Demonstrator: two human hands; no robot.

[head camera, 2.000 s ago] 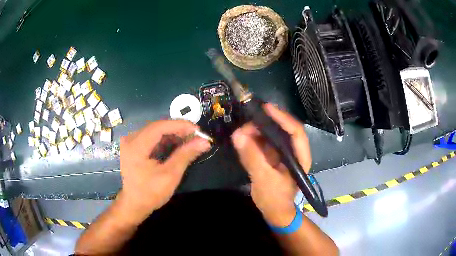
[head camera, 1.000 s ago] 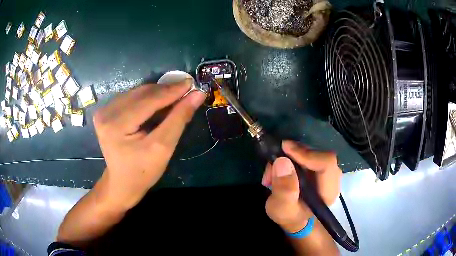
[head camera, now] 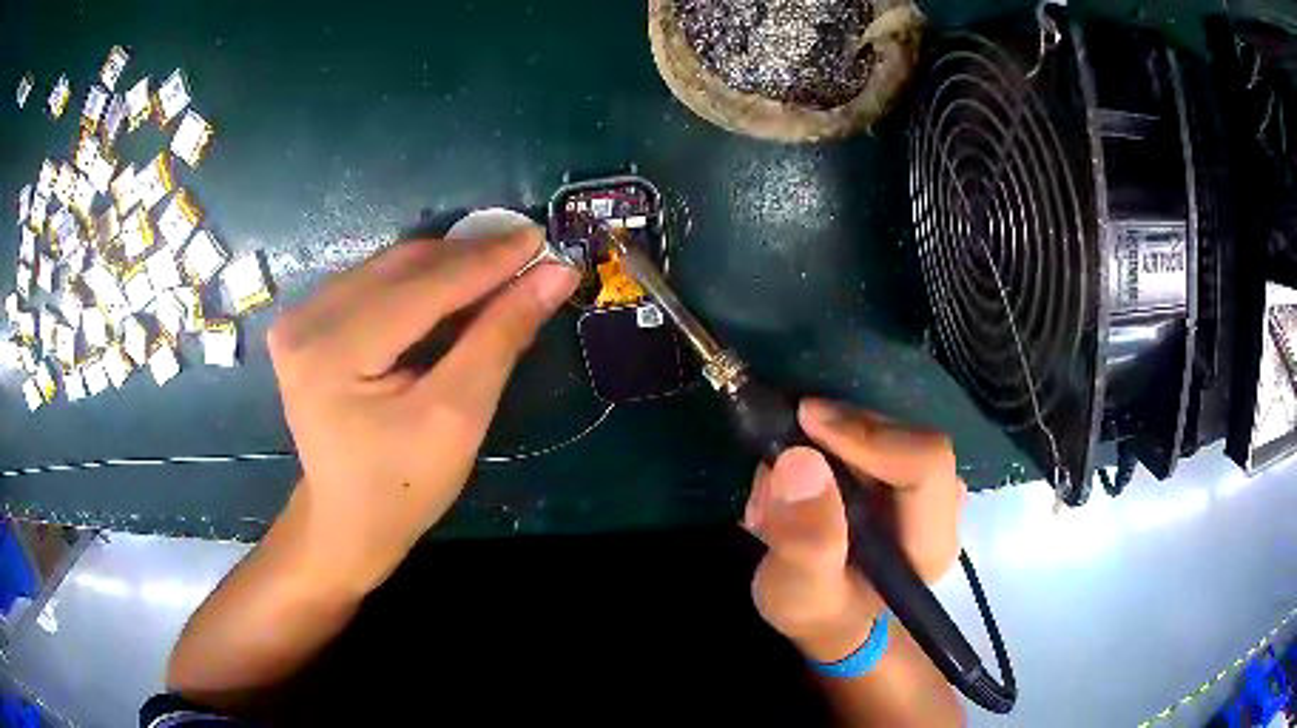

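Observation:
The open watch housing lies on the bench mat, with the black square screen module below it, joined by an orange flex cable. My right hand holds the soldering iron, its tip inside the housing at the board. My left hand pinches a thin silvery piece, apparently solder wire, at the housing's left edge. The exact contact at the tip is too small to tell. A white disc is partly hidden behind my left fingers.
A loose pile of small white battery cells lies at the left. A round bowl of metal shavings is at the top. The black fume fan stands at the right, with a pale tray beyond it. A thin strand crosses the mat's front.
Since the earliest frame, the iron's tip has come down to the board and my left fingers have moved up to the housing's edge. Over the last second both hands have barely moved.

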